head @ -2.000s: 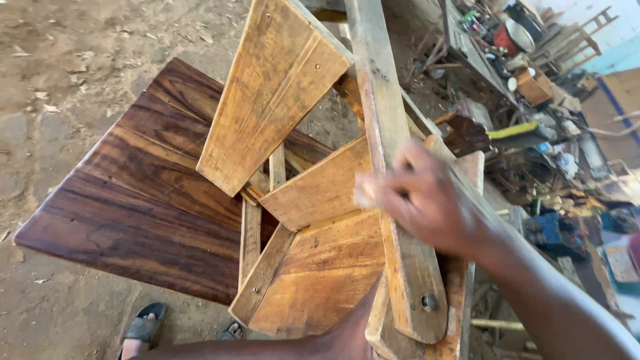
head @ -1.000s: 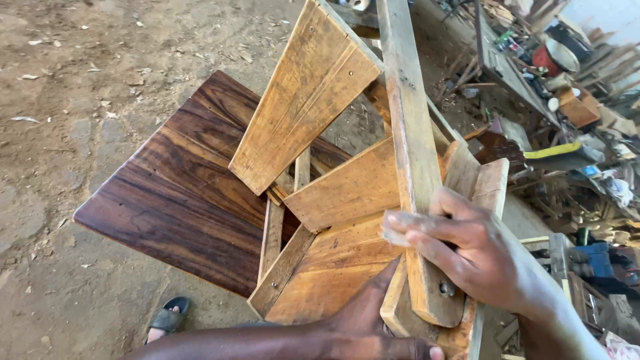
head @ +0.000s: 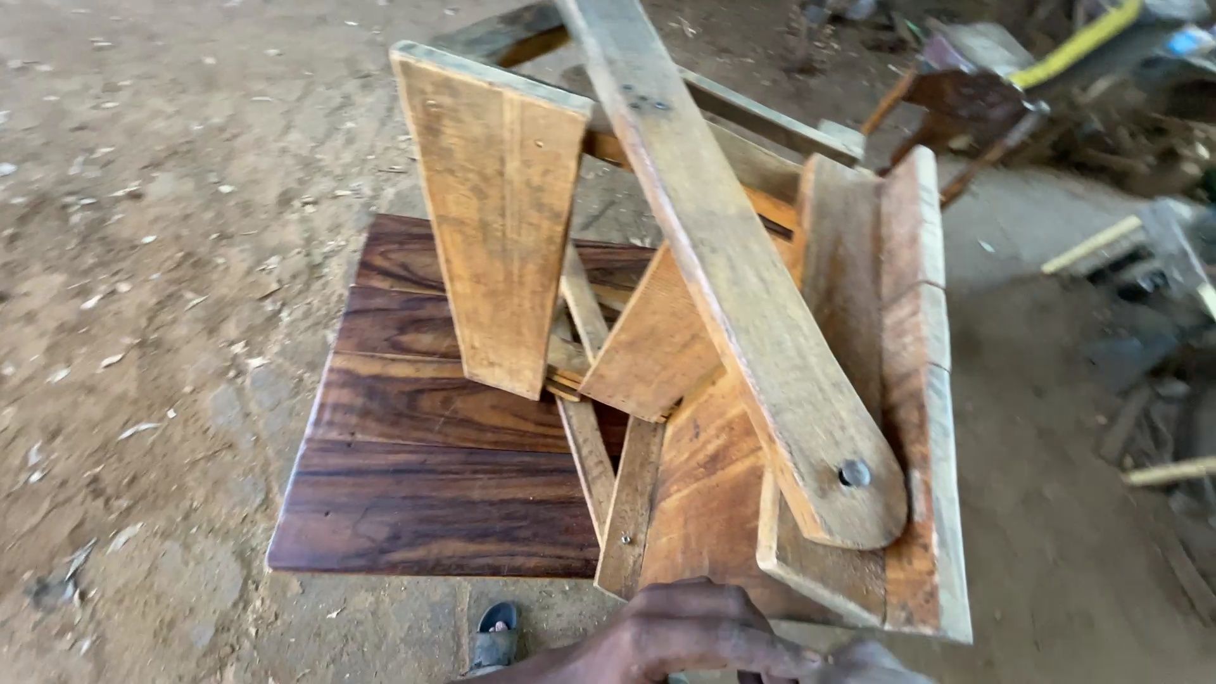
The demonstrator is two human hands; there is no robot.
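Observation:
At the bottom edge, my left hand point(head: 708, 627) is bent in front of the near end of a wooden folding frame. My right hand point(head: 869, 665) is mostly cut off and blurred beside its fingertips; whether either hand holds anything is hidden. Above them a long wooden bar point(head: 731, 275) with a rounded end and a metal bolt point(head: 853, 473) slants across the frame. A tapered wooden board point(head: 499, 218) stands at the upper left of it. Further right are edge boards point(head: 912, 380), and a lower panel point(head: 703, 494) lies beneath the bar.
A dark, glossy slatted wooden panel point(head: 437, 494) lies under the frame at left. A sandalled foot point(head: 496, 632) is on the dirt floor point(head: 142, 380) below it. Scrap wood and clutter, with a yellow strip point(head: 1078, 43), lie at the right.
My right hand has left the long bar, where it held a small pale piece, and has come down beside my left hand. The view has moved closer to the frame.

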